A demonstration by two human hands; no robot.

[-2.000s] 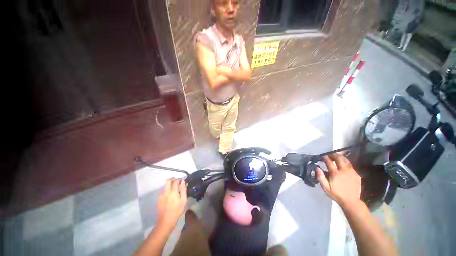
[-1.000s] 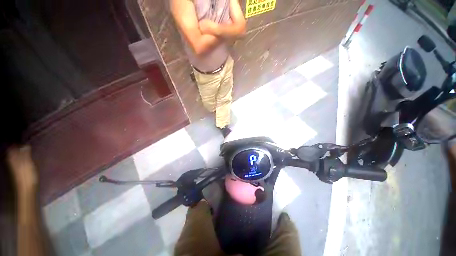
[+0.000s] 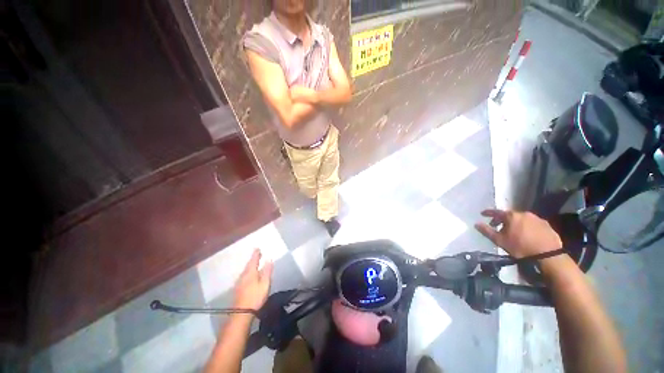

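The scooter's round display (image 3: 369,283) glows with a blue-white "P". A pink apple-shaped piece (image 3: 358,325) lies just behind it. The right handlebar grip (image 3: 528,294) and left switch cluster (image 3: 274,319) stand to either side. My left hand (image 3: 253,283) is raised above the left bar, fingers apart, holding nothing. My right hand (image 3: 520,232) is above and beyond the right bar, fingers spread, holding nothing; its forearm passes over the grip's outer end. The round mirror (image 3: 632,218) is at the right.
A person (image 3: 306,102) stands with arms crossed by the brown wall (image 3: 415,95), under a yellow notice (image 3: 372,50). A red step (image 3: 160,218) is at the left. A black scooter (image 3: 582,138) stands on the right; a red-and-white post (image 3: 514,69) is beyond.
Both hands have come back in from the frame's sides to above the handlebars. The view has tilted up slightly, showing more of the standing person. The display still shows "P".
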